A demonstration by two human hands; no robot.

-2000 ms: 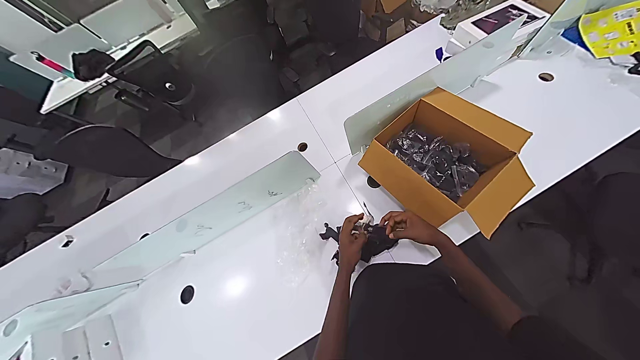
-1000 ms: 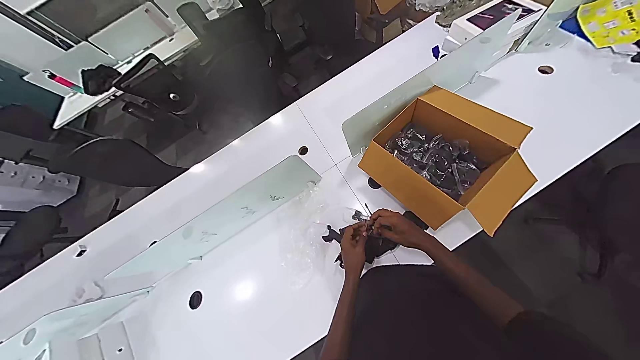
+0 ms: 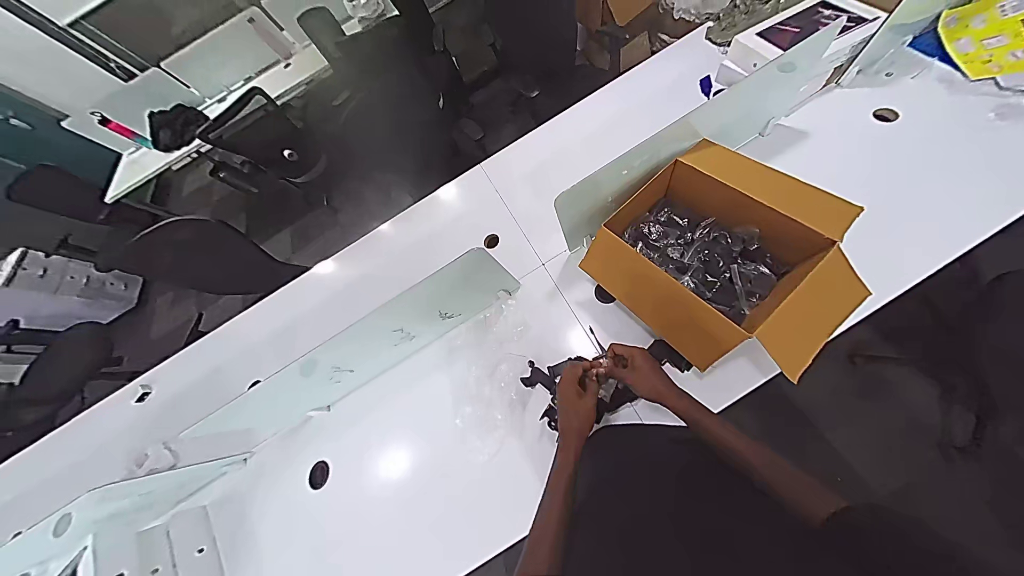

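My left hand (image 3: 578,394) and my right hand (image 3: 638,373) meet over several black parts (image 3: 541,376) at the desk's near edge. Between the fingertips of both hands is something small and pale, too small to name. A thin dark rod-like thing (image 3: 595,339) sticks up just beyond the fingers. Another black part (image 3: 670,355) lies right of my right hand, against the box. The open cardboard box (image 3: 664,300) stands to the right and holds many dark items in clear plastic bags (image 3: 708,256).
Clear plastic wrapping (image 3: 492,384) lies on the white desk (image 3: 360,432) left of my hands. Low glass dividers (image 3: 448,300) stand behind it and behind the box. A yellow patterned packet (image 3: 984,40) lies at the far right. Office chairs (image 3: 212,256) stand beyond the desk.
Both hands stay close together over the black parts, with only small finger movements. The box has not moved.
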